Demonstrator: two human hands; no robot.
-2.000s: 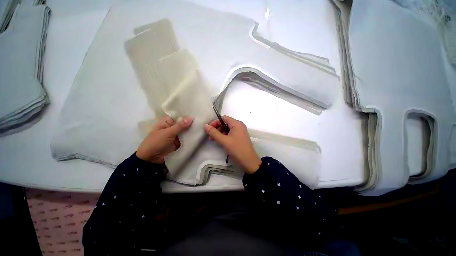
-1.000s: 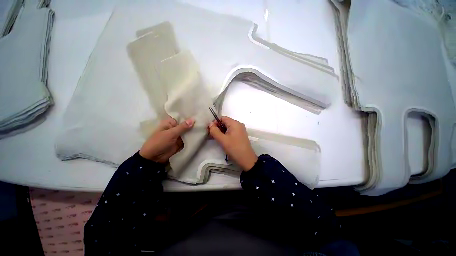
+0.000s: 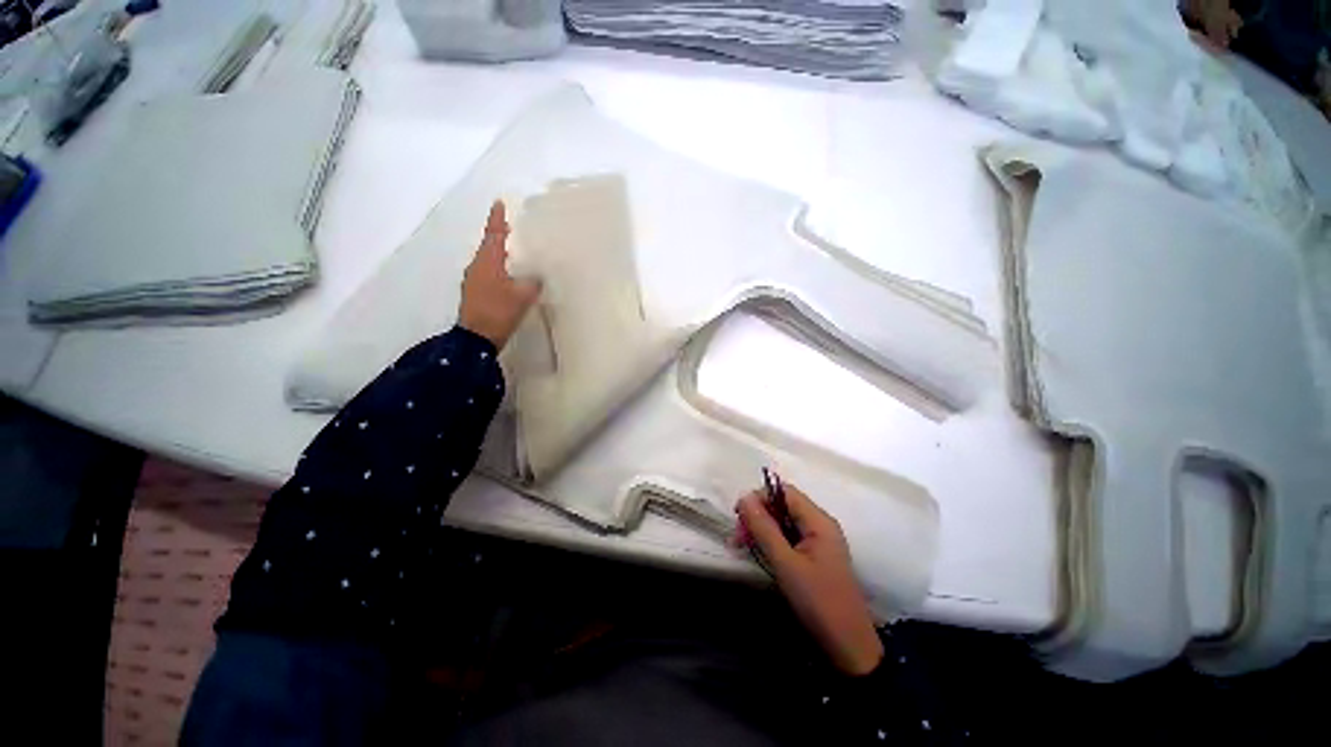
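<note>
A large off-white cut panel [image 3: 438, 314] lies on top of a stack, with a U-shaped cutout on its right side. Its turned-back part [image 3: 591, 321] shows a cream underside and lies folded over the panel face. My left hand [image 3: 499, 289] lies flat against the left edge of the turned-back part, fingers extended and pointing away from me. My right hand [image 3: 796, 547] holds the thread snips [image 3: 778, 504], dark blades pointing up and away, over the near strip of the panel below the cutout.
A second panel stack [image 3: 1168, 321] stands right, a plain left stack [image 3: 190, 190] at far left. At the back are a flat grey-edged stack [image 3: 737, 32], a white box [image 3: 482, 26] and clear plastic bags [image 3: 1109, 95]. A blue object [image 3: 15, 190] shows at the left edge.
The view has shifted, showing more of the table's back. My left hand has let go of its pinch and opened out farther away. My right hand has moved toward the near edge with the snips.
</note>
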